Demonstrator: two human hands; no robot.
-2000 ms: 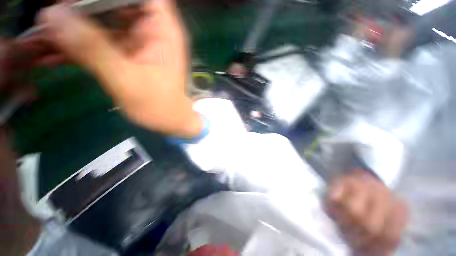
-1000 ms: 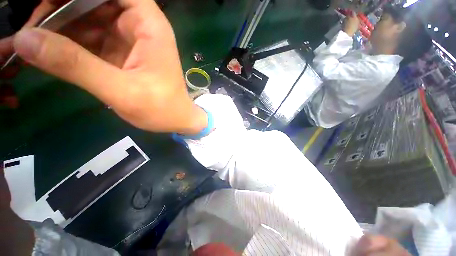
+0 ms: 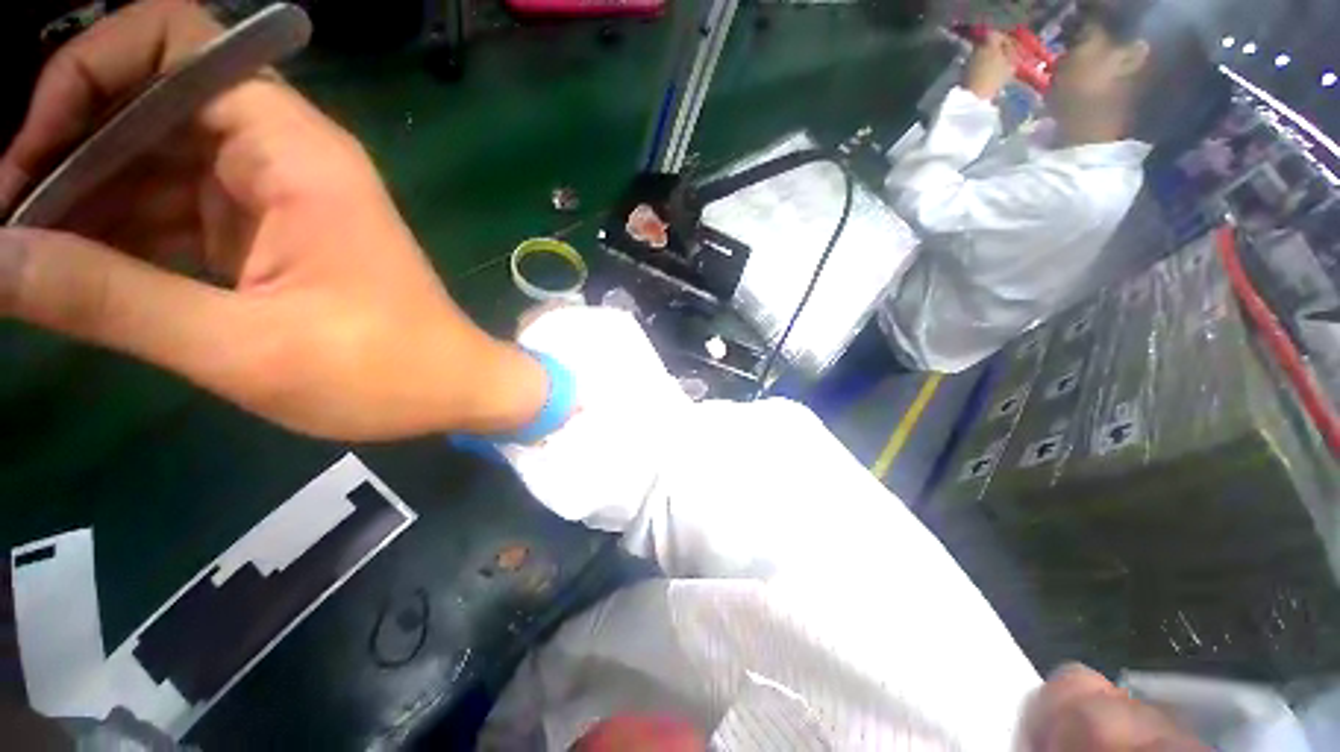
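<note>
My right hand (image 3: 309, 279), with a blue wrist band (image 3: 551, 400), is raised at the upper left. It holds silver metal tweezers (image 3: 162, 110) between thumb and fingers. Their pointed end is hidden or cut off at the left edge. Only a grey cuff (image 3: 125, 730) of my left arm shows at the lower left; the left hand itself cannot be made out. A white-bordered adhesive sheet (image 3: 243, 610) with a stepped black area lies on the green mat. A white sheet (image 3: 62, 632) with a small dark mark lies left of it, meeting its lower end.
A tape roll (image 3: 550, 269) and a black device (image 3: 669, 250) with a cord are beyond my wrist. A dark loop (image 3: 398, 627) and an orange-brown scrap (image 3: 512, 558) lie near the front edge. A person (image 3: 1014, 206) in a white coat and wrapped cartons (image 3: 1117, 426) are right. Another hand (image 3: 1102, 716) shows at the lower right.
My right hand has moved left and slightly down in the picture, still holding the tweezers. The view has shifted and is sharper than two seconds ago. The dark shape at the lower left has mostly gone.
</note>
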